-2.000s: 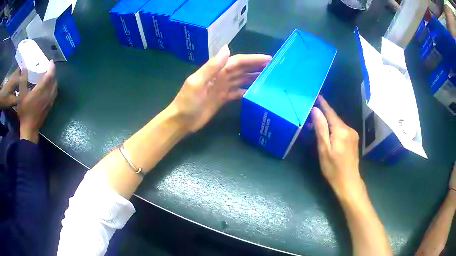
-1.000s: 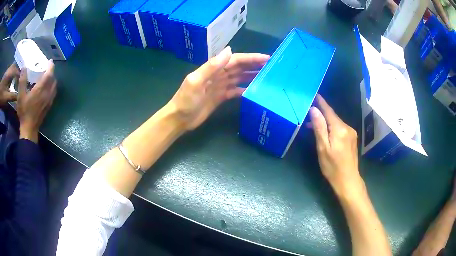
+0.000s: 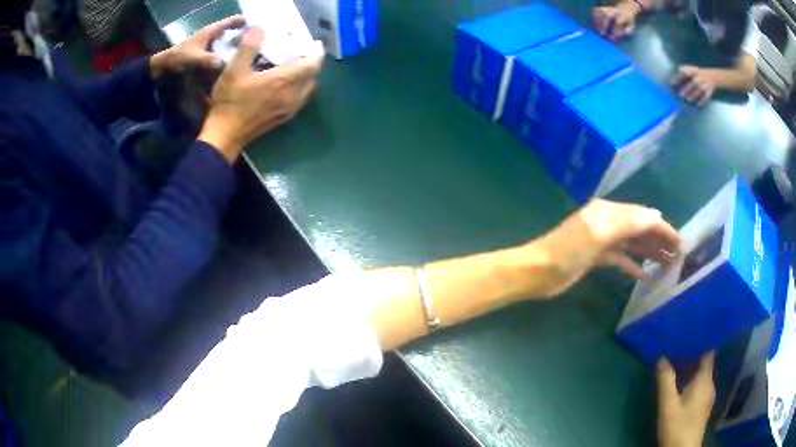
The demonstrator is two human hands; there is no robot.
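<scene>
A closed blue-and-white retail carton (image 3: 755, 253) is at the right, tilted, with a white long side facing my left hand. My left hand (image 3: 615, 244) is beside that white side, fingers apart and slightly bent; whether the fingertips touch it is unclear. My right hand (image 3: 687, 402) is at the carton's lower edge, with its fingers partly hidden under or behind the carton and the wrist cut off by the bottom of the picture. It appears to grip the carton.
Three closed blue cartons (image 3: 567, 79) stand in a row on the dark-green table (image 3: 393, 166). At the left, another person's hands hold a white part (image 3: 275, 30) beside a carton (image 3: 349, 22). Other hands rest at the far side. An open carton (image 3: 781, 393) is partly visible at bottom right.
The view has swung left, so the carton row and my hands appear farther right. The carton between my hands has turned from blue top up to showing its white side.
</scene>
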